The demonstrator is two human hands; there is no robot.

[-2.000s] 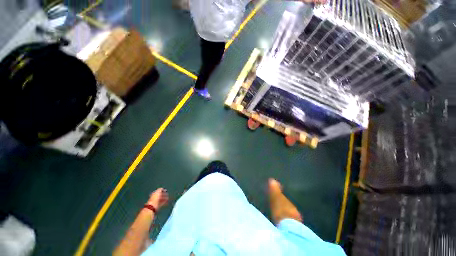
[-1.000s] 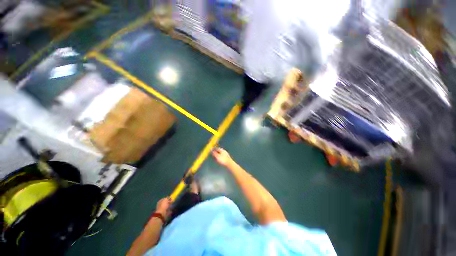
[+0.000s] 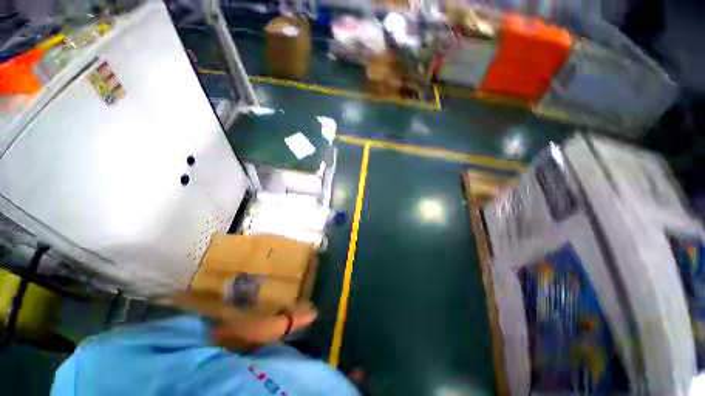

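A closed brown cardboard box (image 3: 267, 259) stands low in front of me, left of the yellow floor line. A blurred grey, round-looking patch shows on its near side; I cannot tell what it is. My left hand (image 3: 302, 316), with a red wristband, is blurred at the box's near right corner. Whether it touches the box or holds anything cannot be told. A small dark blurred patch at the bottom edge, right of my light-blue shirt, may be part of my right hand, mostly hidden or cut off.
A tall white cabinet (image 3: 127, 155) stands at the left. White packets (image 3: 286, 216) lie behind the box. Large printed white and blue cartons (image 3: 572, 309) stand on a wooden pallet (image 3: 481, 255) at the right. Yellow lines mark the green floor. An orange block (image 3: 526, 58) and another brown box (image 3: 287, 48) stand farther back.
The view has swung left and up. The box is now close in front of me, and my left hand is beside it. The person in white and the film-wrapped load are out of view.
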